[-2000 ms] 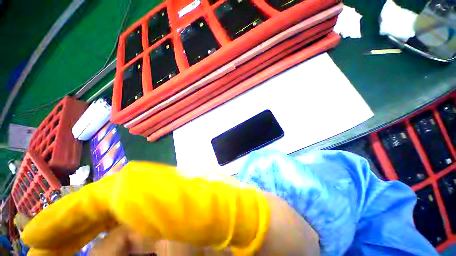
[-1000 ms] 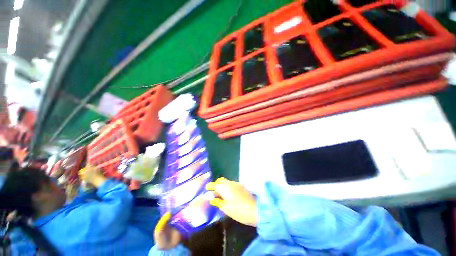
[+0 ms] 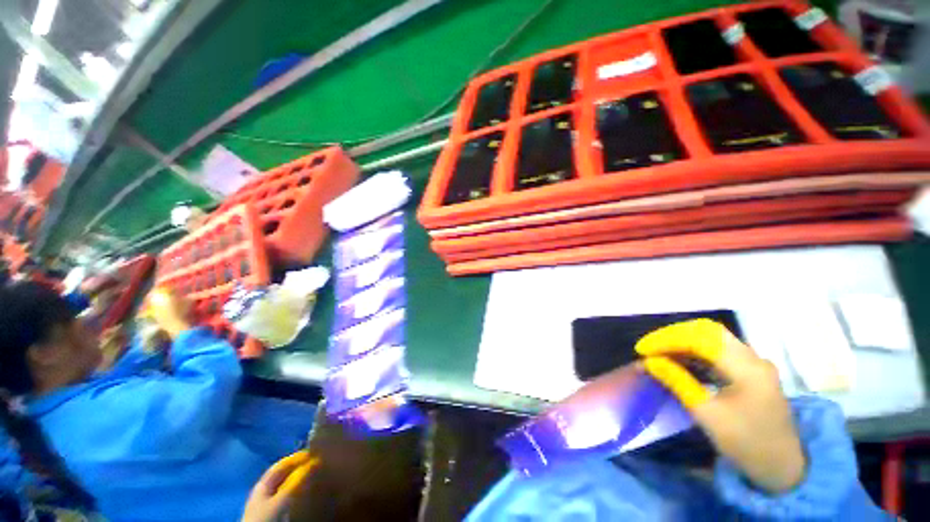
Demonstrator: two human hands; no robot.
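Note:
A black phone (image 3: 609, 345) lies on the white work sheet (image 3: 520, 336). My right hand (image 3: 719, 393), with yellow finger cots, pinches the right end of a purple screen film (image 3: 591, 420). The film slants down to the left over the front edge of the sheet and covers part of the phone. My left hand (image 3: 280, 487) is low at the left, away from the phone, partly cut off by the bottom edge. It also has yellow finger cots; its finger closure is unclear. A joined purple film strip (image 3: 369, 306) lies left of the sheet.
Stacked red-orange trays (image 3: 653, 200) holding black phones stand behind the sheet. A white bundle (image 3: 367, 201) heads the strip. Small-pocket trays (image 3: 296, 199) and crumpled wrapping (image 3: 280, 306) are left. A person in a blue smock (image 3: 143, 418) works at far left. Small white pieces lie on the sheet's right.
My right hand has moved from the strip to the phone, now holding a film. My left hand has moved left, away from the strip. The strip's near end is shorter.

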